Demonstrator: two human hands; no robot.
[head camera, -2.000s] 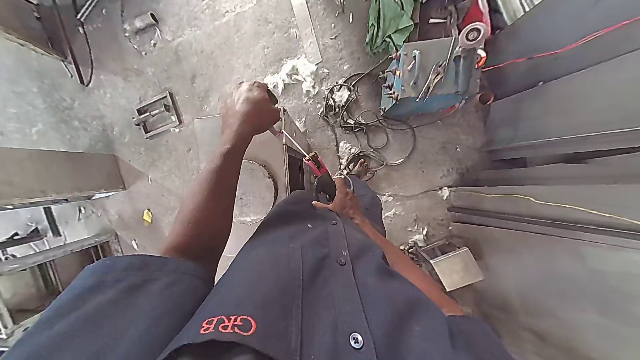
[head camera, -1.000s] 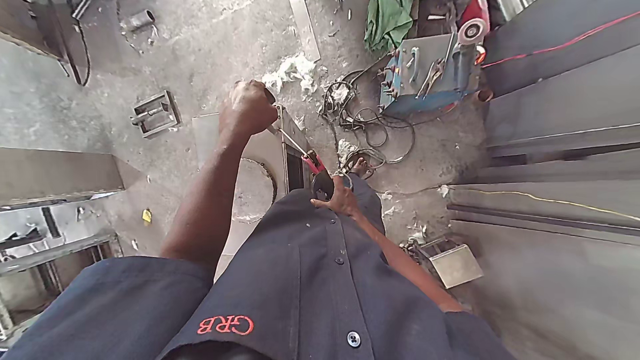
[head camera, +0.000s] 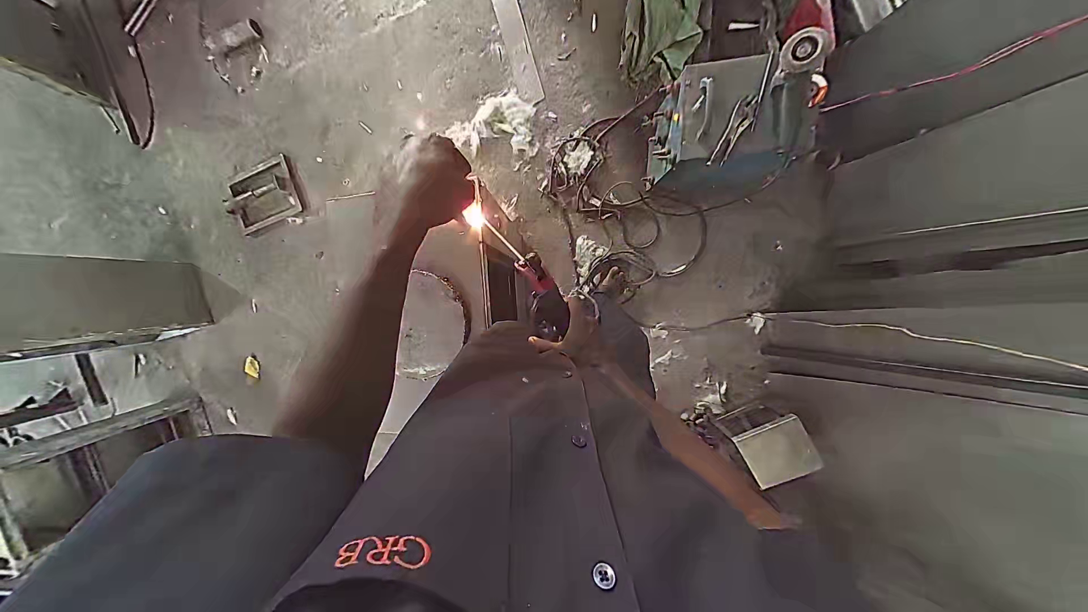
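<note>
My right hand (head camera: 578, 331) is around a welding electrode holder (head camera: 537, 276) with red and black parts. A thin welding rod (head camera: 503, 238) runs from its jaws up and left to a bright arc (head camera: 473, 214). The arc burns at the far end of a metal workpiece (head camera: 500, 280), a narrow frame with a dark opening, beside a plate bearing a round outline (head camera: 432, 323). My left hand (head camera: 438, 178), with bent fingers, is just above and left of the arc; shadow and glare hide what it grips. The workpiece's near end is hidden under my dark shirt.
Coiled cables (head camera: 637, 229) lie on the floor right of the workpiece. Beyond them is a blue-sided metal box (head camera: 731, 110) with tools on top and an angle grinder (head camera: 806, 47). White fluffy scrap (head camera: 501, 119) lies ahead. A small metal box (head camera: 778, 450) sits at right.
A bright arc has appeared at the rod's tip, where none shows in the earlier frames. The surroundings look darker, with warm light near my left hand. Both hands stay in about the same places.
</note>
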